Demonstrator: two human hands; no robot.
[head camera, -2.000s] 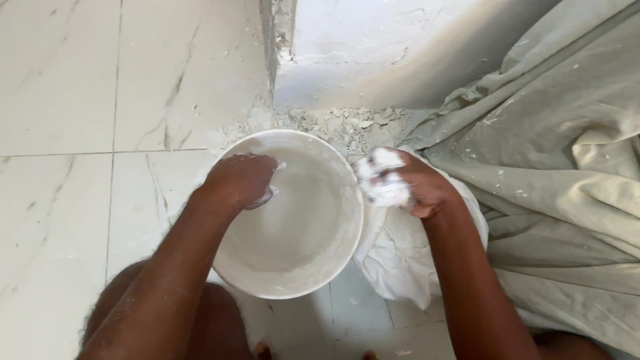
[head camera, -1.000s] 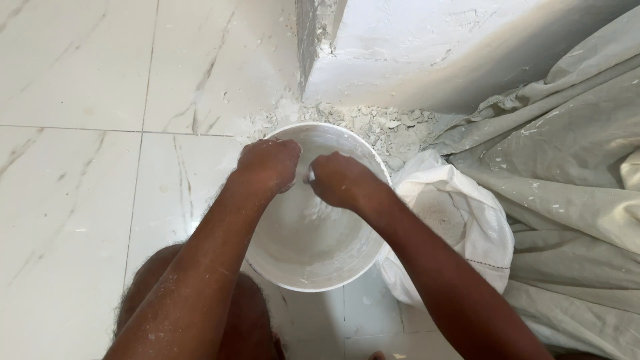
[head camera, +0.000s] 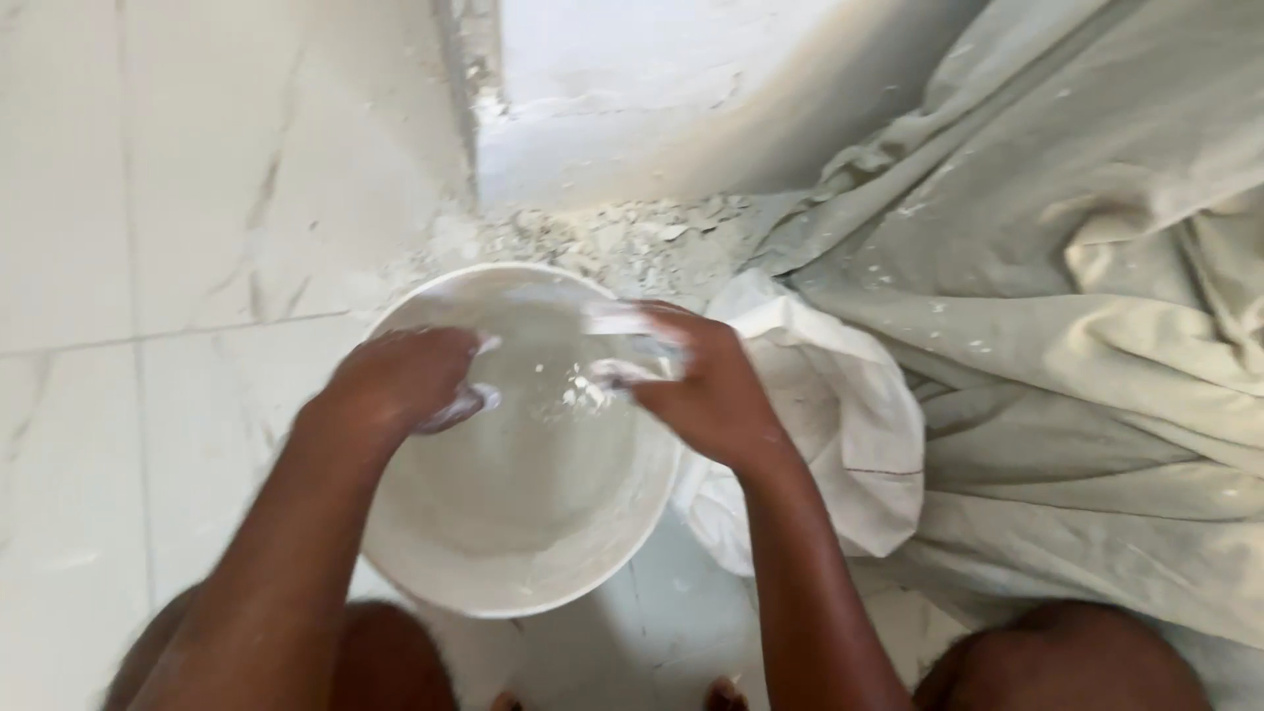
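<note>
A white round bucket (head camera: 523, 600) stands on the floor between my feet, with smooth greyish liquid or paste (head camera: 513, 474) inside. Over its left part is my left hand (head camera: 420, 380), fingers apart and tips coated white, with nothing seen in it. My right hand (head camera: 691, 375) reaches over the right rim, its whitened fingers spread and blurred. White crumbs (head camera: 588, 390) lie or fall just off its fingertips. Right of the bucket, partly behind my right forearm, sits an open white woven sack (head camera: 879, 434) with pale material inside.
Plaster flakes and dust (head camera: 632, 242) lie along the foot of a white wall (head camera: 632, 99) beyond the bucket. A rumpled grey-green drop cloth (head camera: 1066, 375) spreads over the right side. Marble-look floor tiles (head camera: 217, 237) extend on the left.
Two seconds ago my right hand held a white lump beside the bucket; a second ago both hands were close together over it. Now they are farther apart, and my right hand's fingers have opened.
</note>
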